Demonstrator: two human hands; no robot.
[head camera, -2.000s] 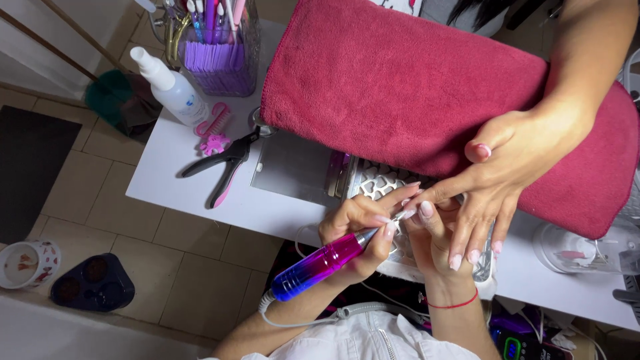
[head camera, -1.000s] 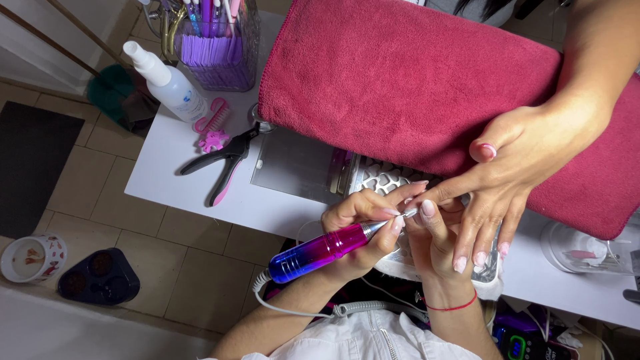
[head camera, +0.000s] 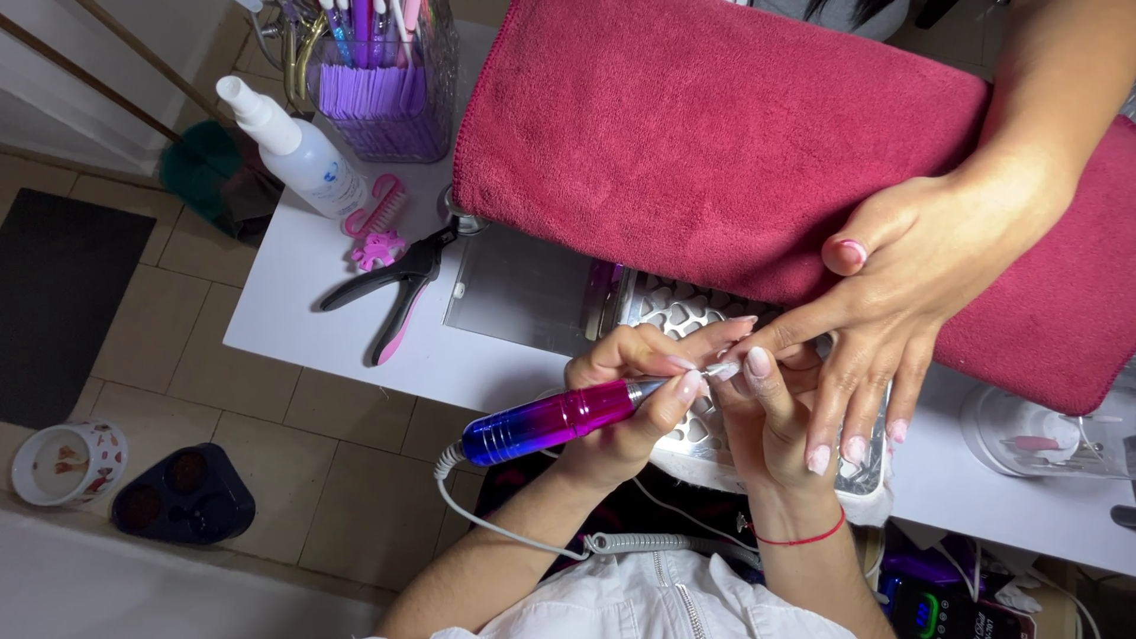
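Observation:
My left hand (head camera: 626, 399) grips an electric nail drill (head camera: 559, 422) with a blue-to-magenta body, pen-like, its coiled grey cable trailing from the rear. The drill's bit meets the nail of another person's index finger. My right hand (head camera: 772, 417), a red string bracelet on its wrist, pinches that finger near its tip with the thumb on top. The other person's hand (head camera: 914, 257) reaches in from the upper right, palm down, over a rolled magenta towel (head camera: 710, 133). Below the hands lies a metal dust-collector grille (head camera: 692, 311) with a cut-out pattern.
On the white table (head camera: 311, 328) are a nail tip cutter (head camera: 404, 288), a pink nail brush (head camera: 377, 206), a spray bottle (head camera: 311, 164) and a clear holder of purple files (head camera: 377, 102). A clear round container (head camera: 1012, 430) stands right; a device with a lit display (head camera: 927, 612) sits below.

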